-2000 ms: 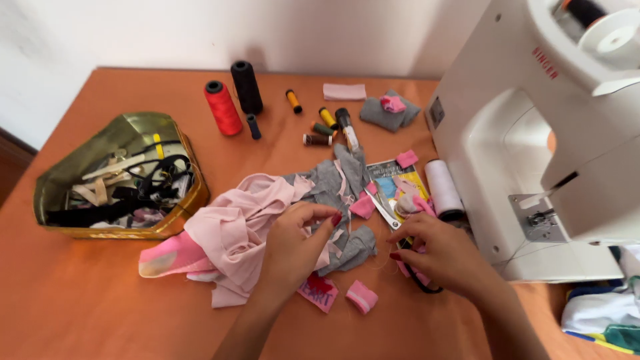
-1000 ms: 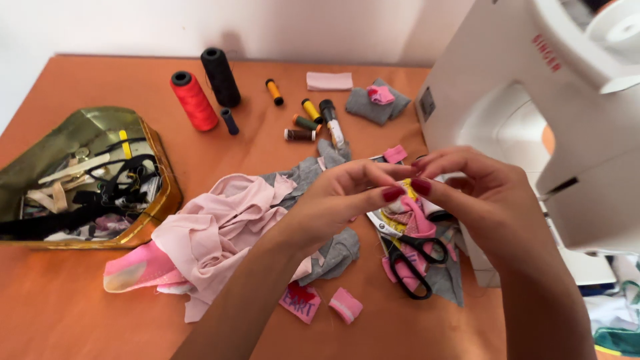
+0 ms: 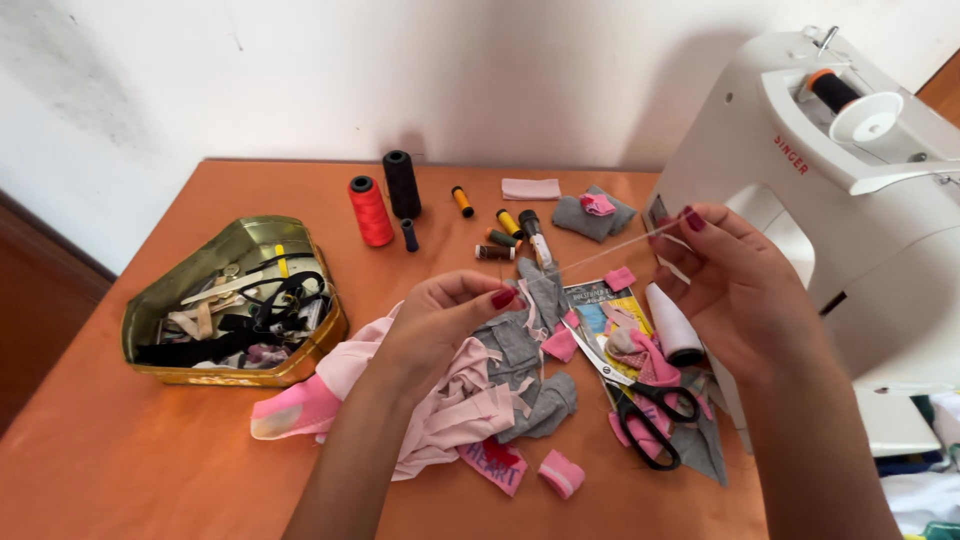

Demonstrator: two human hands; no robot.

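A pale thread (image 3: 611,249) stretches slantwise between my two hands above the table. My left hand (image 3: 469,307) pinches its lower end between thumb and index finger, over pink fabric (image 3: 465,420) and grey fabric (image 3: 551,405). Whether a needle is in those fingertips is too small to tell. My right hand (image 3: 724,277), higher and in front of the sewing machine (image 3: 862,247), pinches the thread's other end. Scissors with black handles (image 3: 637,397) lie below my hands on a needle packet (image 3: 645,322) and pink scraps. A cone of white thread (image 3: 671,322) lies beside them.
At the left stands a gold tin (image 3: 330,337) with straps and notions. Upright at the back are a red thread cone (image 3: 370,214) and a black thread cone (image 3: 402,186). Several small spools, including a yellow one (image 3: 508,223), and folded grey cloth (image 3: 592,217) lie near the back edge.
My hands were close together one second ago and are now apart, with the thread drawn between them. My right hand has moved up and right. The view has tilted upward.
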